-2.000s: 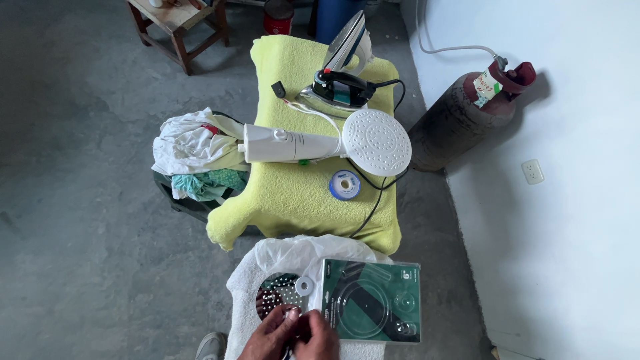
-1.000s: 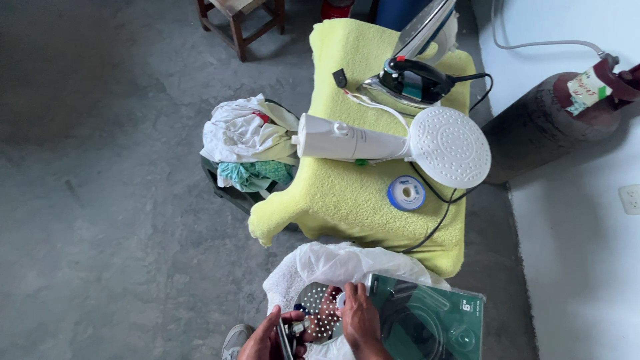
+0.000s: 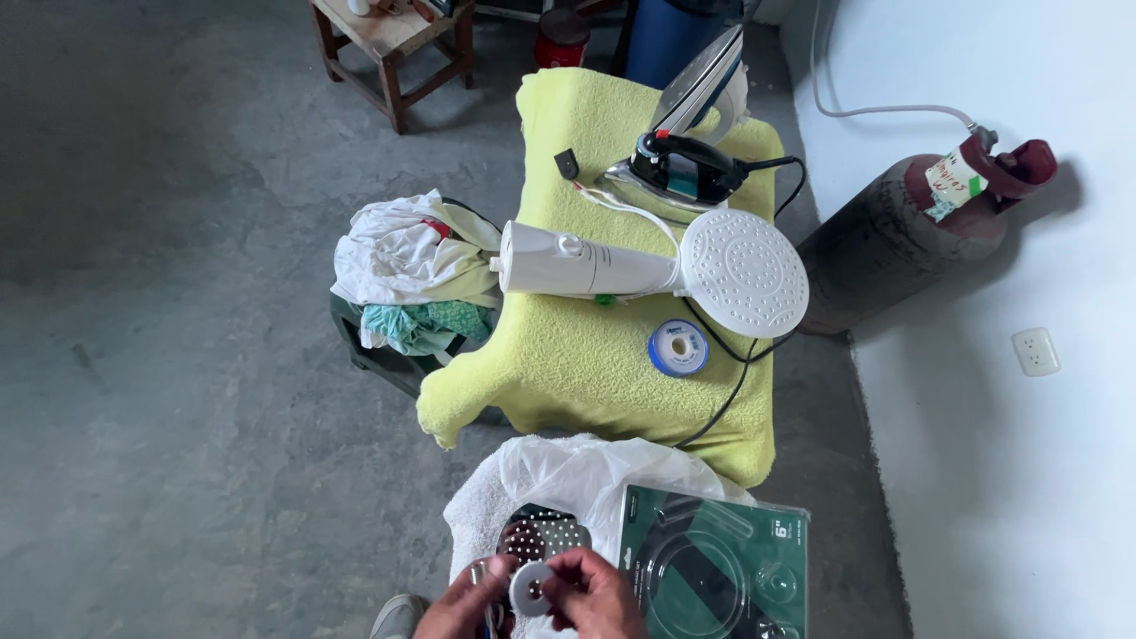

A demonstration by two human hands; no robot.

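Note:
At the bottom of the head view, my left hand [image 3: 470, 599] grips a shiny metal shower arm [image 3: 488, 608], partly hidden by the fingers. Beside it, my right hand [image 3: 593, 593] holds a small round white disc with a central hole [image 3: 530, 589] between thumb and fingers. Behind both hands a shower head's perforated face [image 3: 559, 532] lies on white plastic. Right of my right hand is a green blister package [image 3: 714, 568]. Farther off, a white electric shower head [image 3: 745, 273] and a blue-rimmed roll of thread seal tape [image 3: 678, 348] rest on a yellow towel [image 3: 568, 355].
Two clothes irons, one dark-handled [image 3: 679, 173] and one tilted [image 3: 701, 80], sit at the towel's far end. Crumpled cloths [image 3: 408, 253] lie in a dark crate at left. A gas cylinder [image 3: 905, 231] leans near the white wall. A wooden stool [image 3: 390, 44] stands farther back.
My hands have come closer together, and the white disc now shows between them. The view has shifted.

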